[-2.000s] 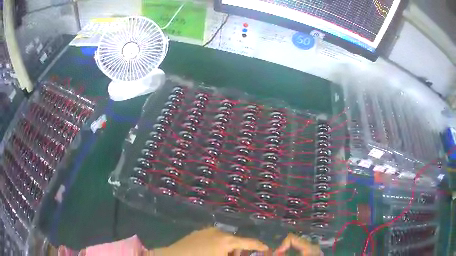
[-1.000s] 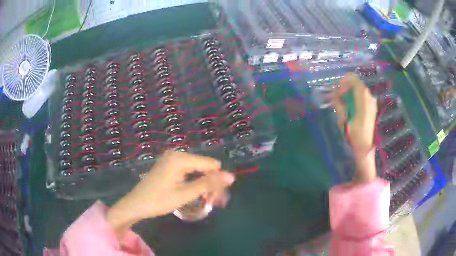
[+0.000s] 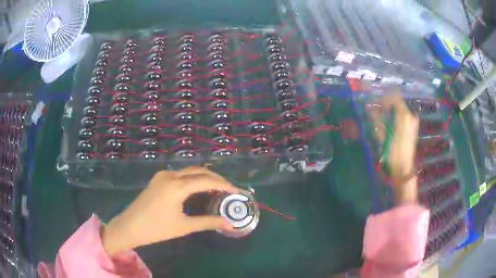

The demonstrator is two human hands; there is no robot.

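Note:
A speaker driver (image 3: 237,209) with a pale ringed face and centre dot lies face up on or just over the round metal fixture (image 3: 251,226) near the front. Its short red lead points right. My left hand (image 3: 177,201) comes from the left, thumb and forefinger pinching the driver's left side. My right hand (image 3: 401,144) is blurred, over the right side tray, with the green handle of a test probe (image 3: 388,141) in it. The probe's tip cannot be made out. The centre blister tray (image 3: 125,172) behind my left hand holds rows of drivers with red wires.
Cloudy stacked trays (image 3: 375,40) stand at the upper right. A side tray (image 3: 443,179) with drivers is at the right, another (image 3: 12,127) at the left edge. A white fan (image 3: 53,24) is at the back left. A small brown-red square (image 3: 348,128) lies right of the centre tray.
My left hand has gone from blurred motion over the fixture to pinching the driver there, its face now showing. My right hand stays raised at the right with the green handle. The camera view has shifted.

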